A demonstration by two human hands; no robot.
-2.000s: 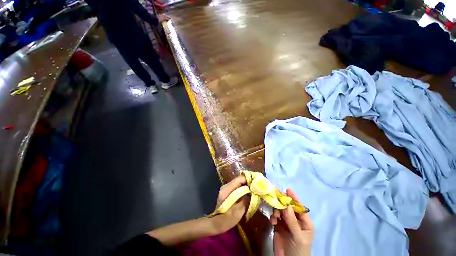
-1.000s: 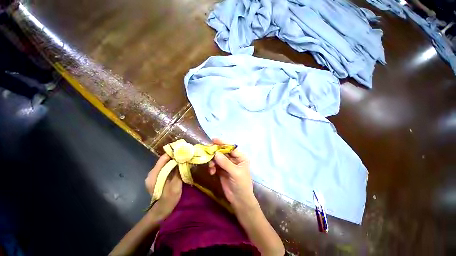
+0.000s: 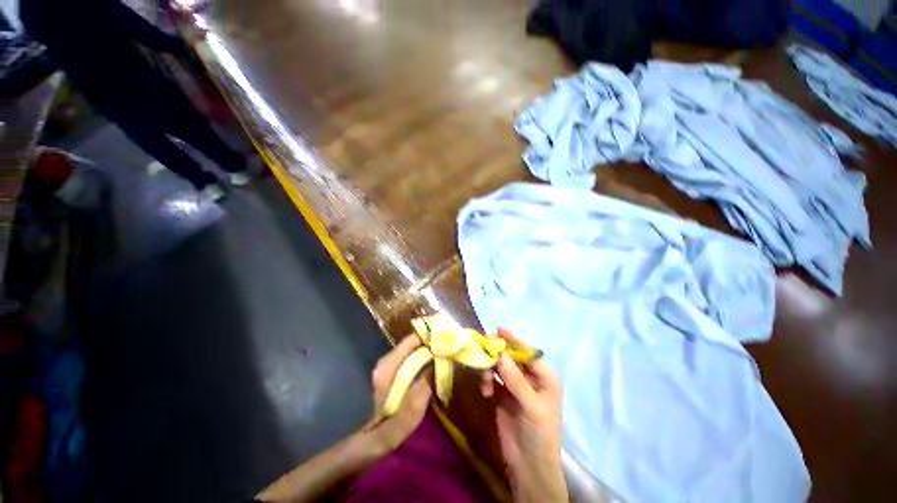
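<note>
A partly peeled banana [image 3: 449, 341] is held in front of me at the table's edge, its yellow peel hanging in strips. My left hand [image 3: 401, 389] is closed around its lower part. My right hand [image 3: 527, 396] pinches a peel strip near its dark tip, which points right. A light-blue shirt [image 3: 629, 344] lies spread on the table just right of my hands, with folds at its upper right. Neither hand touches the shirt as far as I can tell.
The shiny brown table [image 3: 393, 128] has a yellow edge. Crumpled light-blue shirts [image 3: 728, 147] lie beyond the spread shirt, dark garments [image 3: 590, 29] farther back. A person in dark clothes [image 3: 118, 79] stands at the upper left on the grey floor. A magenta apron [image 3: 423, 467] covers my lap.
The view swung down towards the shirt and snips, then back up; the snips are no longer visible. Both hands keep their hold on the banana, and the peel looks much the same.
</note>
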